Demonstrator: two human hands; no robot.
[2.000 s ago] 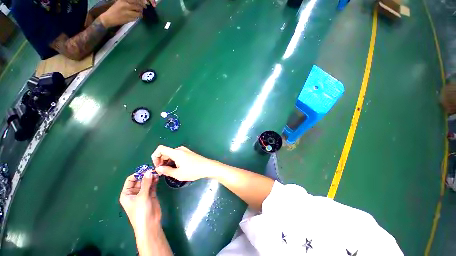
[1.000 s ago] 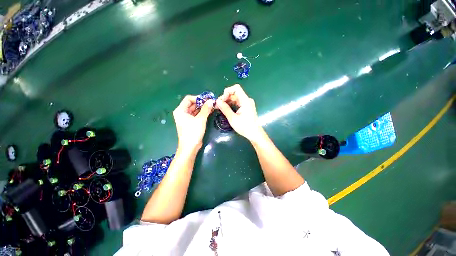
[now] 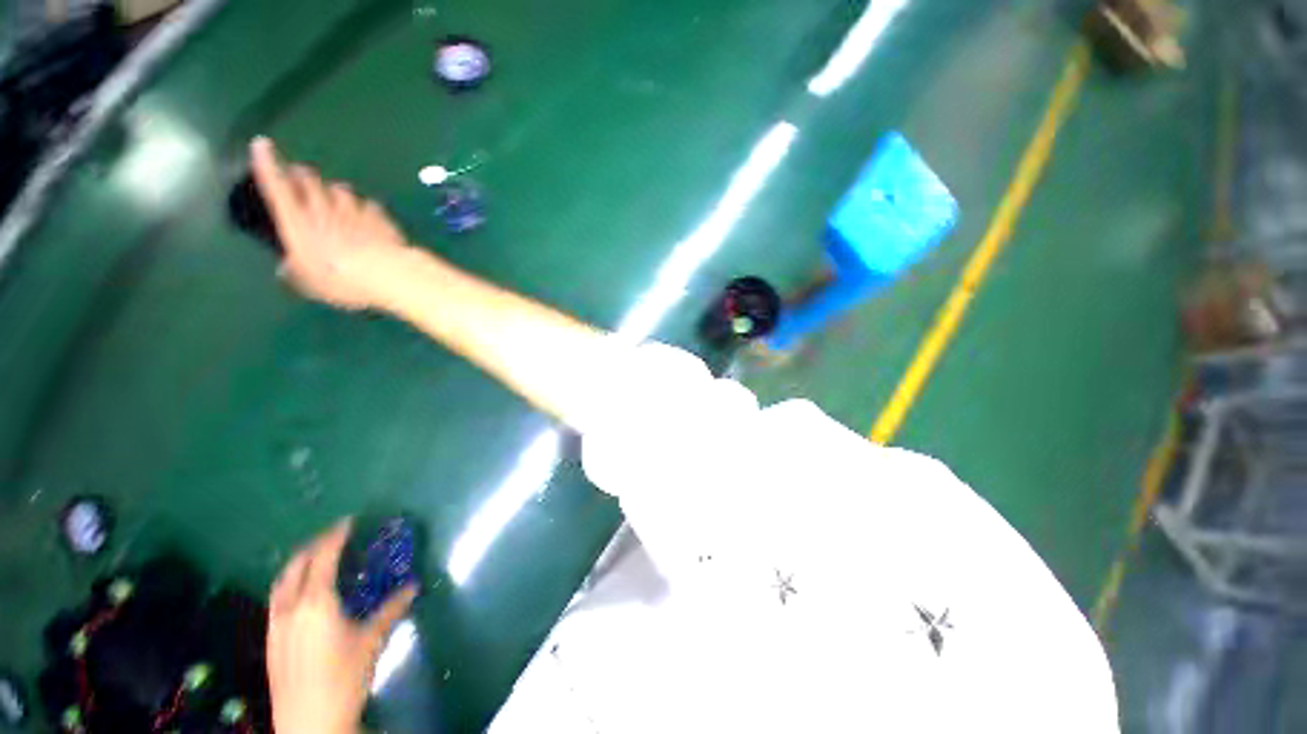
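My left hand [image 3: 318, 638] is at the lower left, fingers and thumb around a blue circuit board [image 3: 384, 564] with something dark against it; blur hides the detail. My right hand [image 3: 337, 241] is stretched out at the upper left, fingers spread forward. A black object [image 3: 252, 210], perhaps a housing, shows past its fingers, partly hidden by them; I cannot tell whether it is gripped. Another blue board [image 3: 460, 211] lies beyond my right forearm, with its white connector [image 3: 434, 175] beside it.
A black-rimmed disc [image 3: 462, 62] lies at the top and another [image 3: 86, 526] at the left. Several black housings [image 3: 151, 653] with red wires crowd the lower left. One housing [image 3: 745, 308] stands near the bench edge by a blue stool [image 3: 896, 208]. A box [image 3: 1135, 32] is at upper right.
The view has swung round. My hands, together at a blue board before, are now far apart: the right reaches away to the upper left, the left is low with a blue board.
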